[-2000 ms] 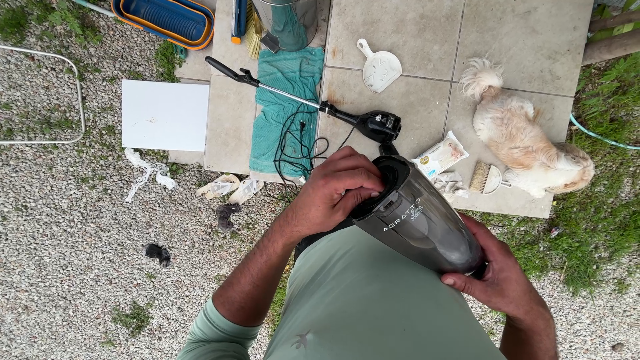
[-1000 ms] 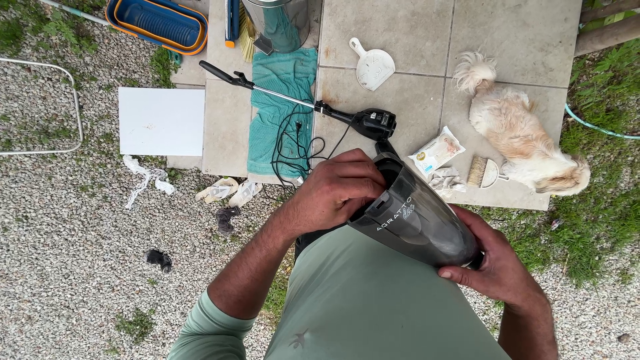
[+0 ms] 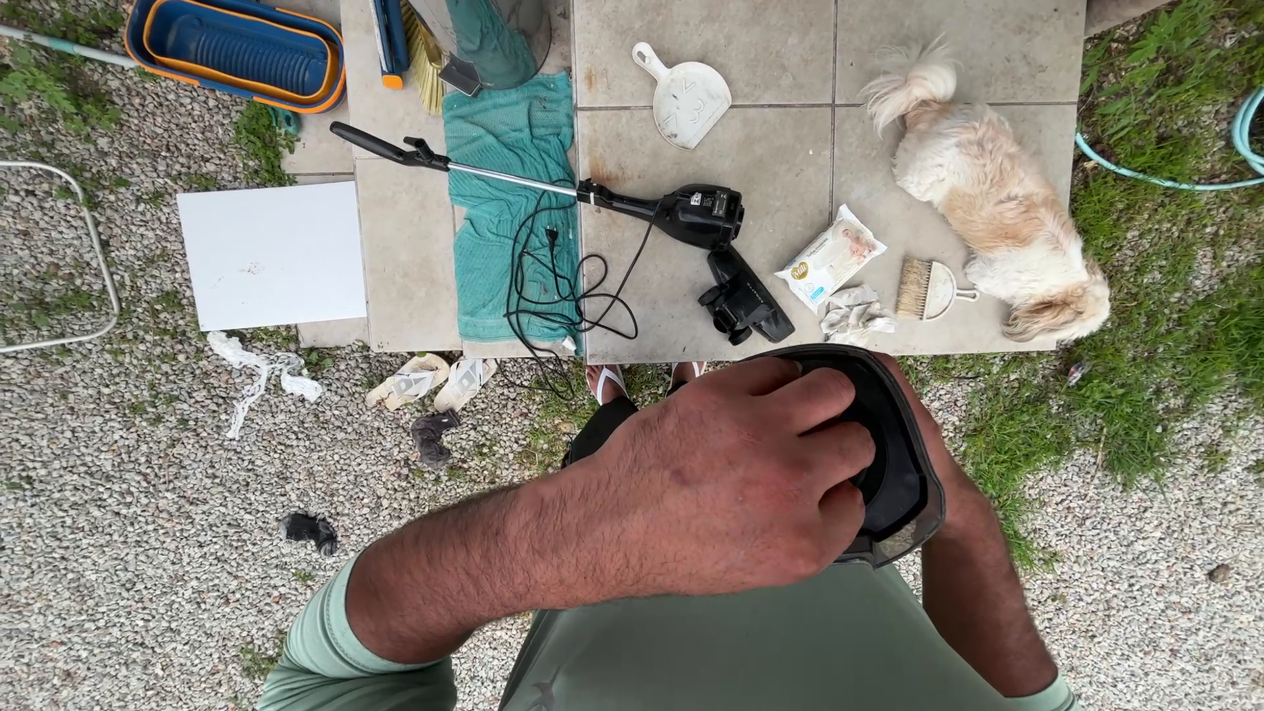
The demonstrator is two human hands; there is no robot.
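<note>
My left hand (image 3: 726,474) lies over the mouth of a dark, translucent vacuum cleaner dust container (image 3: 923,513). Its fingers curl into the opening, and the fingertips are hidden inside. Behind the container, my right hand (image 3: 953,474) is mostly covered, with only its edge and wrist showing; it supports the container from the far side. The container's mouth faces up towards the camera. Beyond my hands lies the black vacuum body (image 3: 703,215) with its metal tube and long handle (image 3: 380,145), beside a black floor head (image 3: 746,296) and a looped black power cord (image 3: 553,296).
Tiled paving holds a teal towel (image 3: 509,197), white dustpan (image 3: 691,104), wipes pack (image 3: 831,257), crumpled cloth (image 3: 855,314), small brush (image 3: 925,288) and a dog (image 3: 997,197). Flip-flops (image 3: 430,380), a white board (image 3: 272,257) and blue trays (image 3: 237,49) are left.
The container has tipped so that its mouth faces the camera, and it is nearer. My left hand has come up with it. My right hand, plainly seen on the container's base before, is now mostly hidden.
</note>
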